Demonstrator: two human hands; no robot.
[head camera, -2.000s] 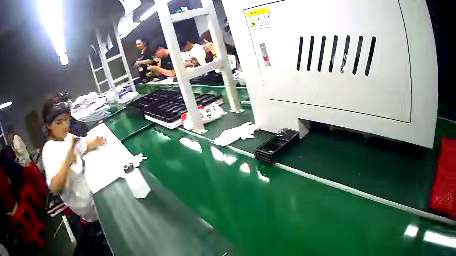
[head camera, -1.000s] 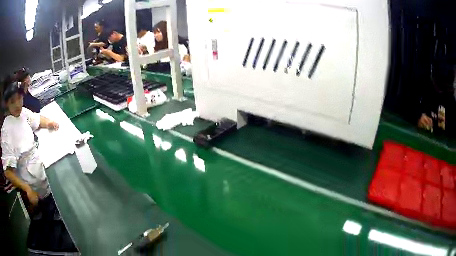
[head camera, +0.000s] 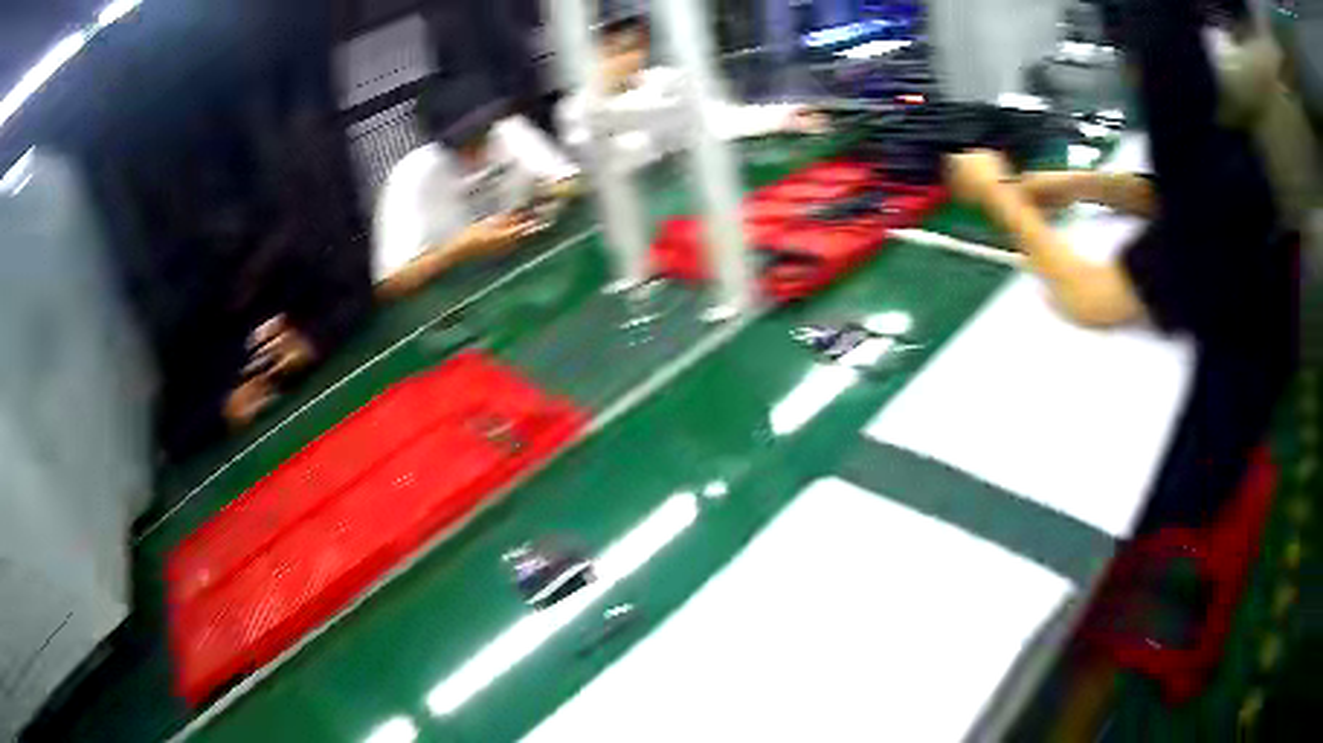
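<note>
Neither of my hands is in view. The picture is blurred. A green conveyor belt (head camera: 660, 508) runs from the lower left to the upper right. A small dark part (head camera: 549, 571) lies on the belt near the middle, with a smaller dark piece (head camera: 610, 624) beside it. Another dark part (head camera: 834, 340) lies farther along the belt. A white paper sheet (head camera: 827, 624) covers the near bench at the bottom, and a second white sheet (head camera: 1037, 392) lies beyond it. A red reject tray (head camera: 363, 508) lies on the far side of the belt.
A person in dark clothes (head camera: 1219, 218) sits at the right, arms over the bench. People in white (head camera: 472, 189) sit on the far side. White uprights (head camera: 711, 160) stand beside a farther red tray (head camera: 813, 218). A red seat (head camera: 1183, 595) is at the lower right.
The view has swung far to the right. The white machine housing and small tool have left the view or shifted away; the red tray now shows at left, with the parts and white sheets.
</note>
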